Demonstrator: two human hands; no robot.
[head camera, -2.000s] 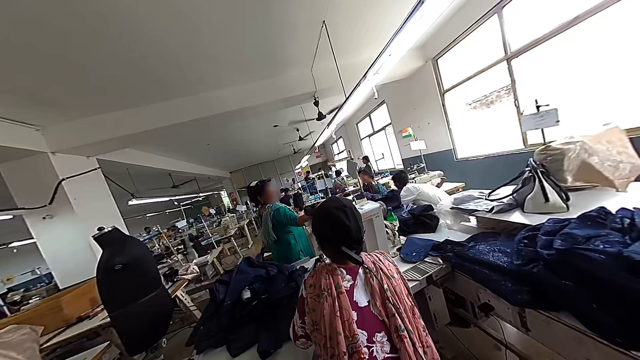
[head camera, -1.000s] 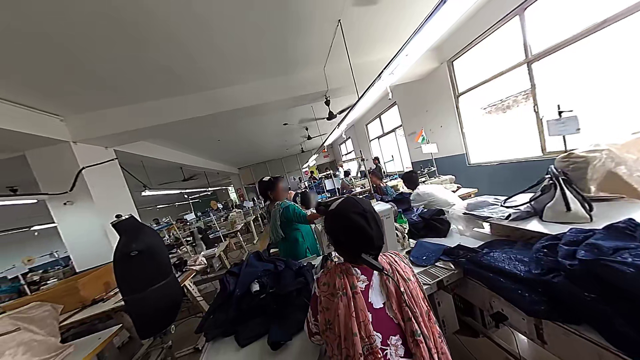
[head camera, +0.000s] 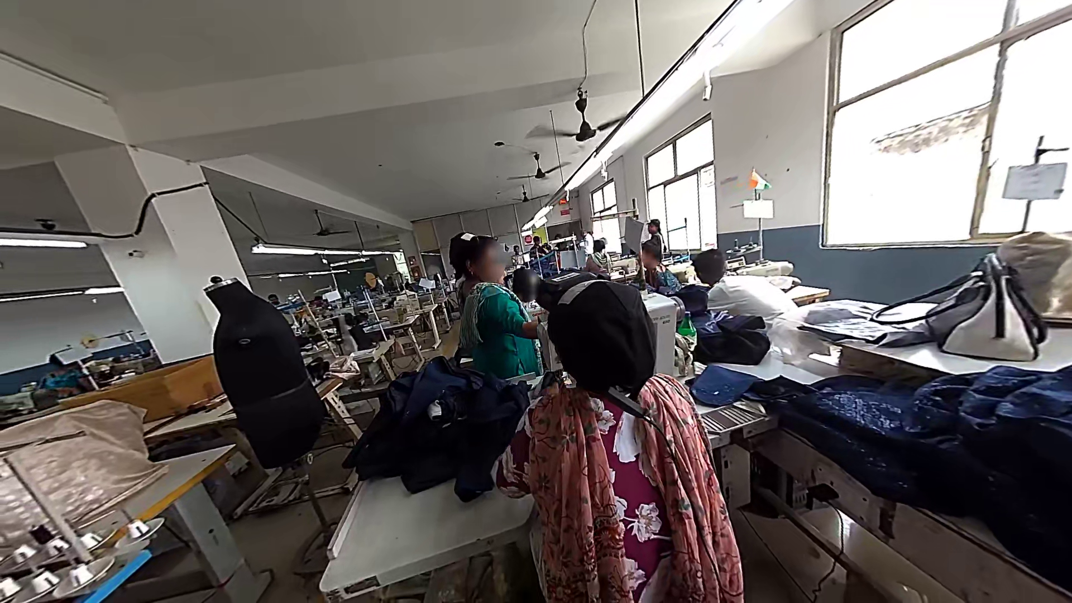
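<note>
Neither my left hand nor my right hand is in view. Close in front, seen from behind, is a person in a black cap and a floral scarf (head camera: 569, 469). A pile of dark navy cloth (head camera: 444, 419) lies on a white worktable (head camera: 427, 536) at this person's left. The white head of a sewing machine (head camera: 663, 331) shows past the cap. More navy cloth (head camera: 913, 427) covers the table at the right, with a white and black handbag (head camera: 988, 314) behind it. What the person's hands touch is hidden.
A black dress form (head camera: 260, 377) stands on the left. Thread cones (head camera: 79, 576) fill the lower left corner, near a table with beige cloth (head camera: 75, 461). A person in green (head camera: 502, 335) stands beyond the cap. Other people and sewing tables reach to the back.
The view has swung left, bringing in more of the tables on the left. The person in green has an arm stretched toward the machine, as one second ago.
</note>
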